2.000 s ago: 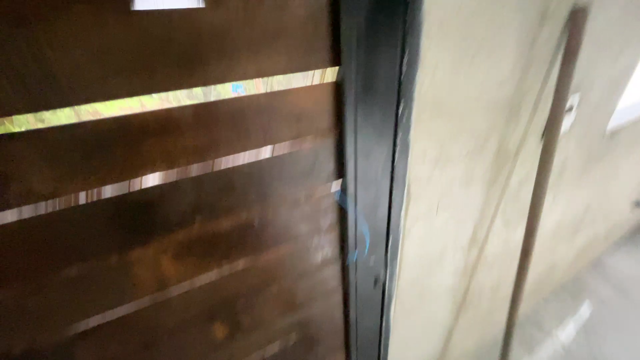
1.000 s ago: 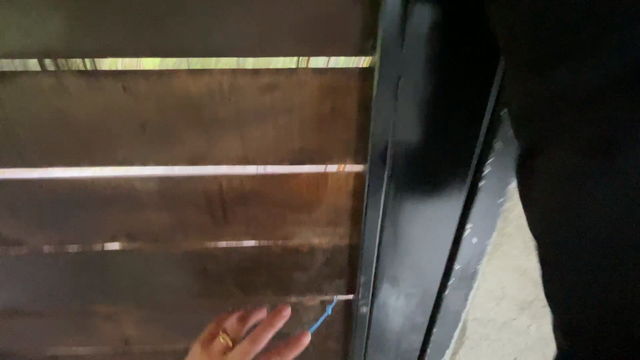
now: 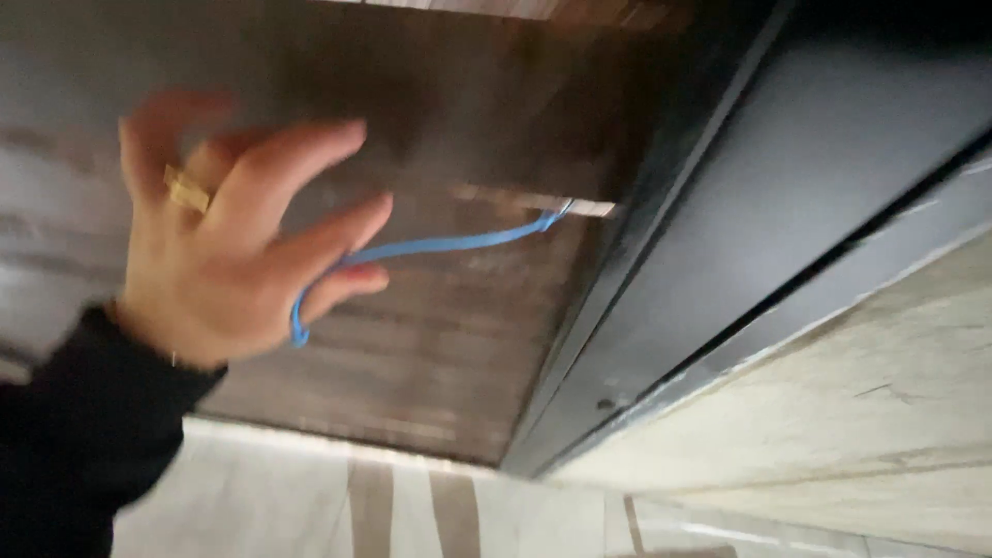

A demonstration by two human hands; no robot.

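Note:
My left hand [image 3: 225, 240], in a black sleeve and with a gold-coloured ring on one finger, holds a blue cord [image 3: 449, 243] between thumb and index finger. The other fingers are spread and bent. One end of the cord hangs knotted below the thumb. Its other end is knotted at a narrow gap between the boards of a dark brown slatted gate [image 3: 434, 349], close to the black metal frame [image 3: 697, 232]. My right hand is not in view.
A pale, rough wall [image 3: 876, 372] runs along the right of the frame. Below the gate lies a light tiled floor [image 3: 263, 488] with brown stripes. Much of the view is blurred.
My left hand, at the bottom edge beside the cord a second ago, has taken hold of it and drawn it out leftward. The view has tilted down toward the floor.

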